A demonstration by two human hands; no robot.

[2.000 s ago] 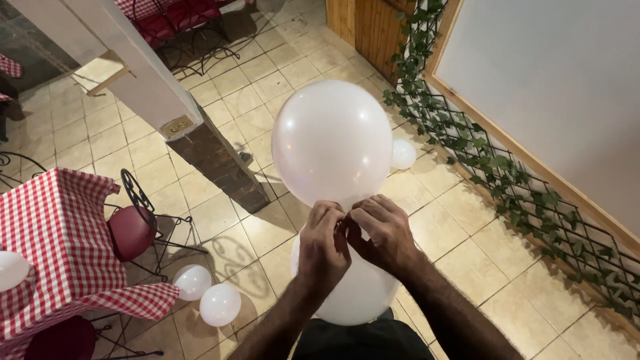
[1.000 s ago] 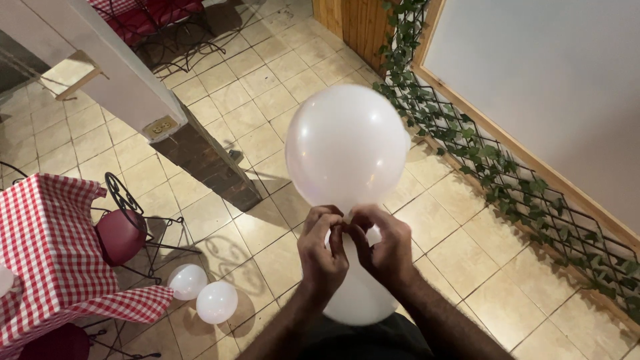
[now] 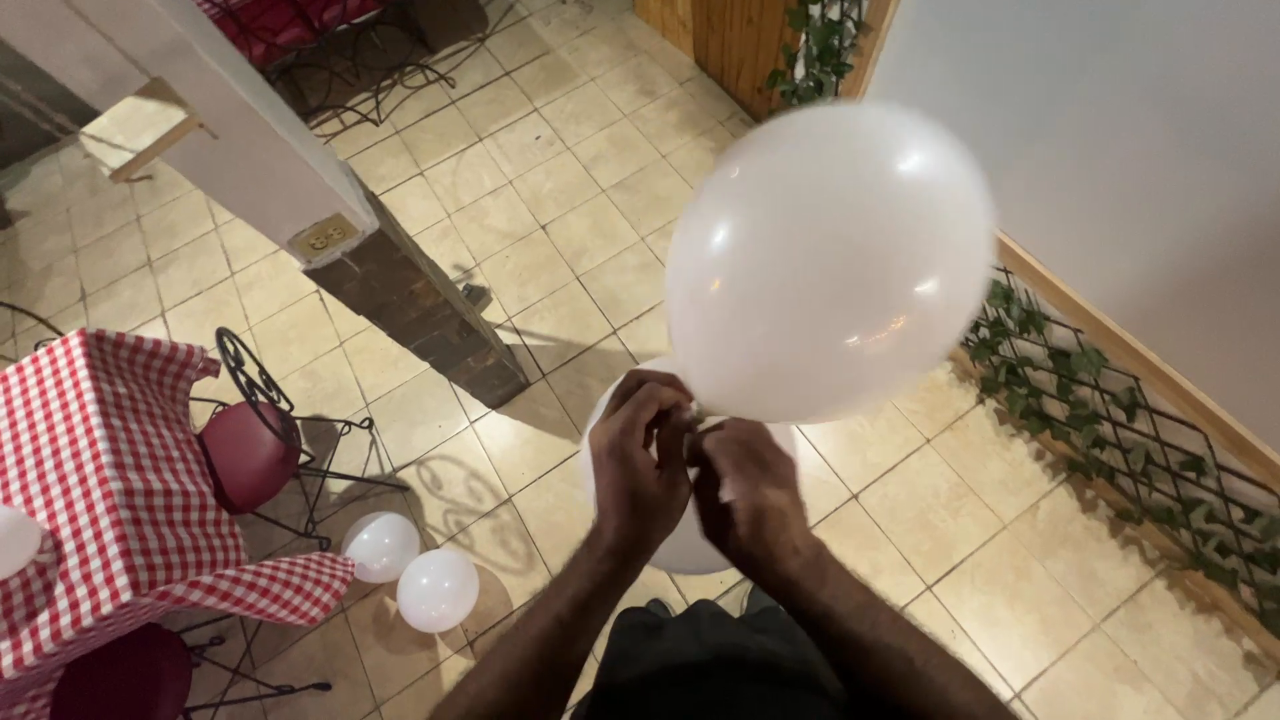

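A large white balloon (image 3: 830, 260) leans up and to the right from my fingers, its neck pinched between both hands. My left hand (image 3: 645, 460) grips at the neck from the left, fingertips curled together. Close against it, my right hand (image 3: 750, 480) has its fingers bent around the same spot. Behind and below the hands a second white balloon (image 3: 690, 545) is partly covered by them; whether its neck is joined to the first cannot be told.
Two small white balloons (image 3: 437, 590) lie on the tiled floor beside a table with a red checkered cloth (image 3: 150, 450). A red-seated metal chair (image 3: 250, 455) stands there. A pillar (image 3: 400, 290) rises ahead on the left; an ivy-covered lattice (image 3: 1120, 400) runs along the right wall.
The large balloon has tipped to the right and now looks larger in view. The hands stay together at its neck, while the second balloon shows more to their left than one second ago.
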